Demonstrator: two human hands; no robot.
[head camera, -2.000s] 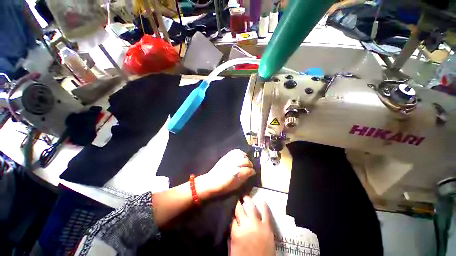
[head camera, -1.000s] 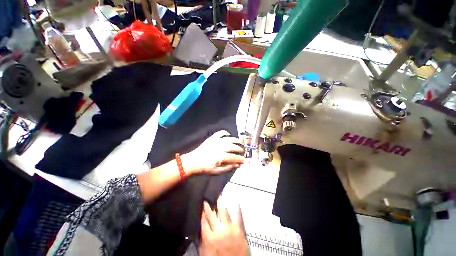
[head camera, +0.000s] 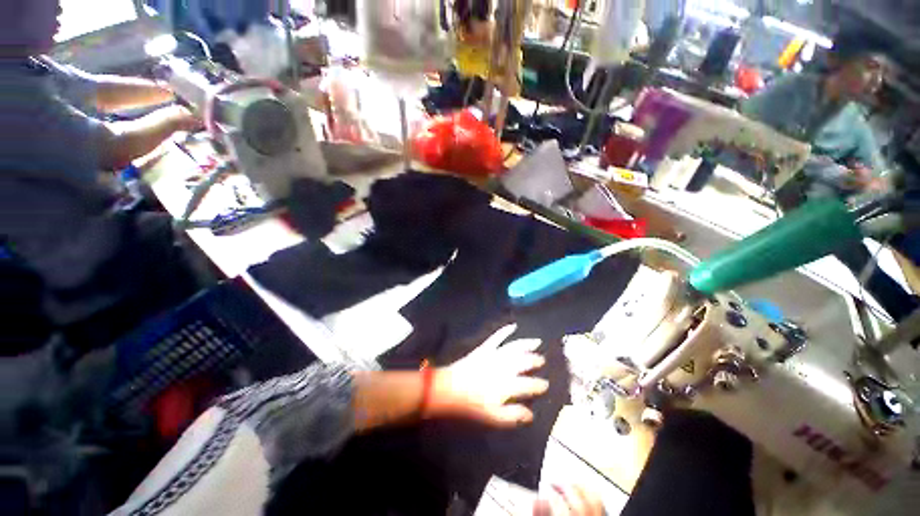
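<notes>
A black cloth panel (head camera: 504, 242) lies on the table left of the cream sewing machine head (head camera: 746, 373). My left hand (head camera: 494, 381) is spread on the cloth, fingers apart, left of the presser foot and needle area (head camera: 617, 403). My right hand (head camera: 570, 501) is mostly cut off by the bottom edge, with only fingertips showing near the pale bed (head camera: 595, 454); its grip cannot be told. Another black cloth piece (head camera: 706, 469) lies right of the bed, partly under the machine arm. The needle area is blurred.
A blue stick on a white gooseneck (head camera: 555, 277) and a green cone (head camera: 777, 247) stand over the machine. A stack of black cut pieces (head camera: 333, 277) lies left, beside the neighbouring machine (head camera: 267, 131). A red bag (head camera: 459, 141), a blue crate (head camera: 182, 353) and two people (head camera: 71, 191) show.
The view has swung left and up. My left hand has opened and moved back from the needle. My right hand has dropped almost out of the picture. More of the neighbouring machine and people show.
</notes>
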